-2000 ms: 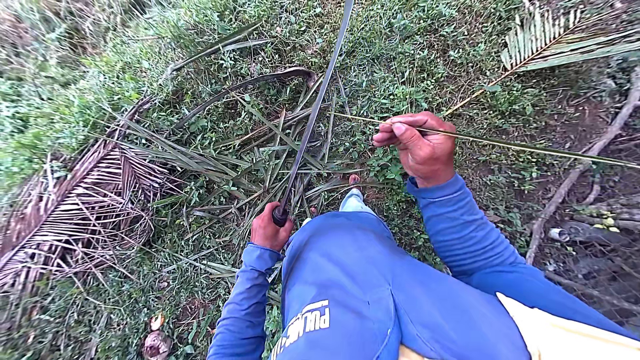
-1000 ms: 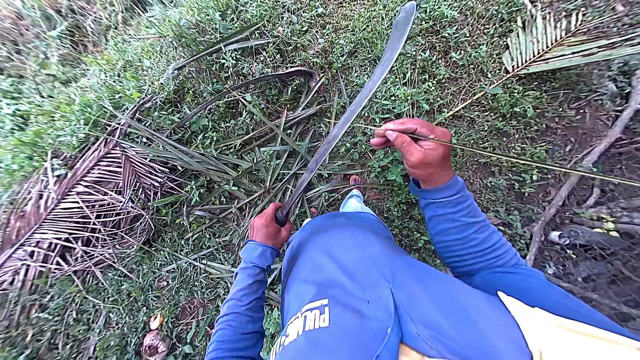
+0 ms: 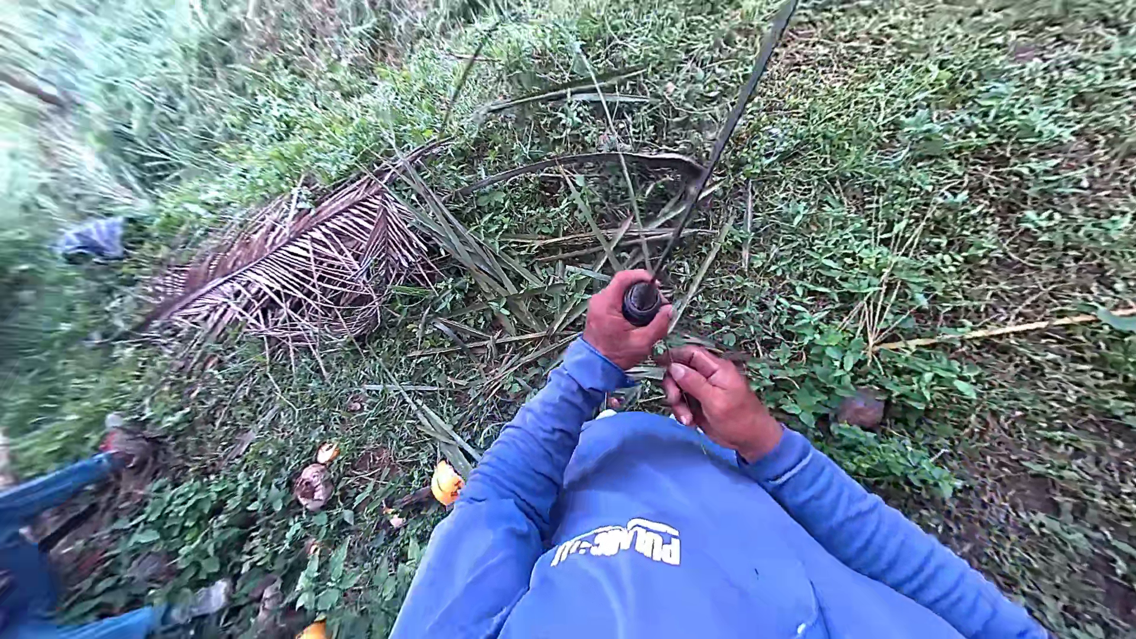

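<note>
My left hand (image 3: 621,327) is closed around the dark handle of a machete (image 3: 729,115), whose long blade points up and to the right, seen nearly edge-on. Just below and to the right, my right hand (image 3: 717,399) has thumb and fingers pinched together close to the handle; a thin dark strip seems to lie at its fingertips, but blur hides what it is. A thin green strip (image 3: 628,173) runs upward from beside my left hand. Cut green palm leaflets (image 3: 479,253) lie on the grass beyond my hands.
A dried brown palm frond (image 3: 293,257) lies at the left. Nearer me are a brown husk (image 3: 313,486) and a yellow-orange fruit piece (image 3: 446,484). Blue bars (image 3: 53,488) stand at the lower left edge. A long yellowish stalk (image 3: 1003,333) lies at the right, near a stone (image 3: 861,410).
My hands have come close together; they were well apart before. The long strip that stretched right from my right hand no longer shows there. The view has swung left.
</note>
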